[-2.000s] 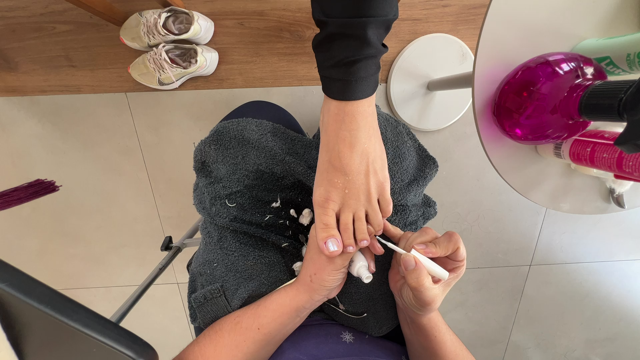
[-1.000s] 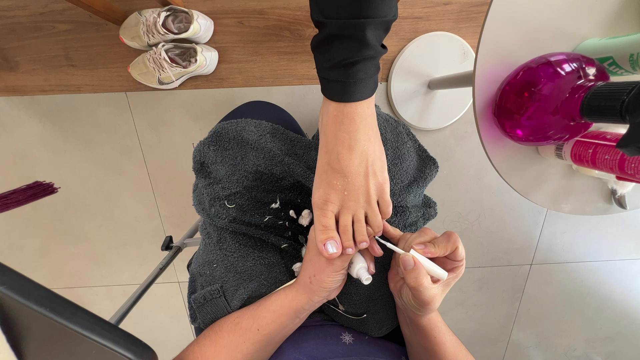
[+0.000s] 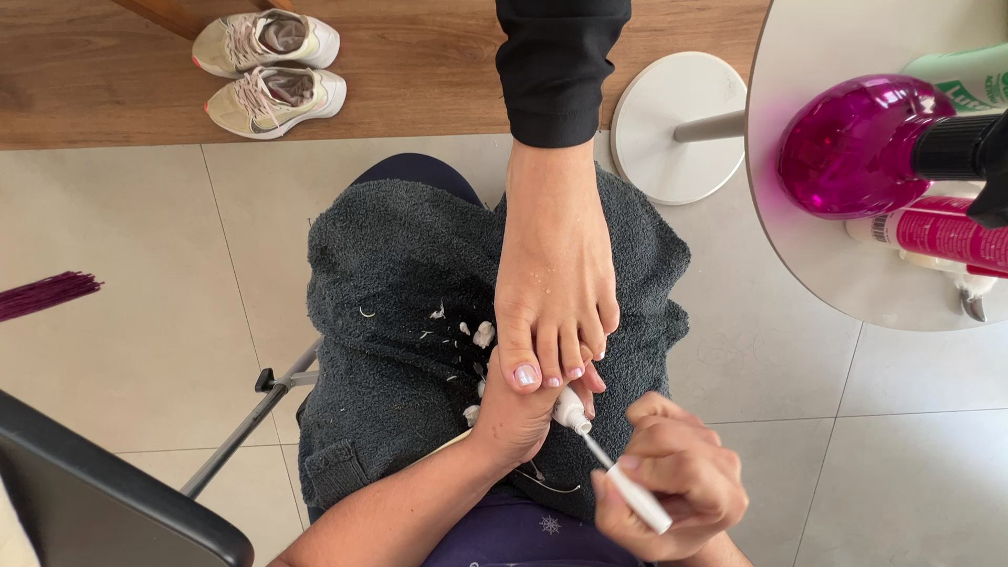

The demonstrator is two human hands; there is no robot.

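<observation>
Another person's bare foot (image 3: pixel 555 260) rests over a dark grey towel (image 3: pixel 394 260) on my lap, its toes pointing toward me. My left hand (image 3: pixel 516 409) is under the toes and also holds a small white nail polish bottle (image 3: pixel 572 411), uncapped and tilted; some of its fingers are hidden by the foot. My right hand (image 3: pixel 681 476) grips the white cap (image 3: pixel 639 500) of the polish brush, whose stem points at the bottle's mouth. The big toenail (image 3: pixel 526 375) looks pale and shiny. Bits of white cotton (image 3: pixel 483 334) and clippings lie on the towel.
A round white side table (image 3: pixel 795 260) at the right bears a magenta spray bottle (image 3: pixel 862 150), a pink bottle (image 3: pixel 945 232) and a green-white bottle. Sneakers (image 3: pixel 276 102) stand on wood at upper left. A metal rod (image 3: pixel 248 425) and a dark padded edge (image 3: pixel 110 488) are at lower left.
My right hand has moved with the brush from the small toes down to the mouth of the polish bottle. The foot and my left hand have stayed about where they were.
</observation>
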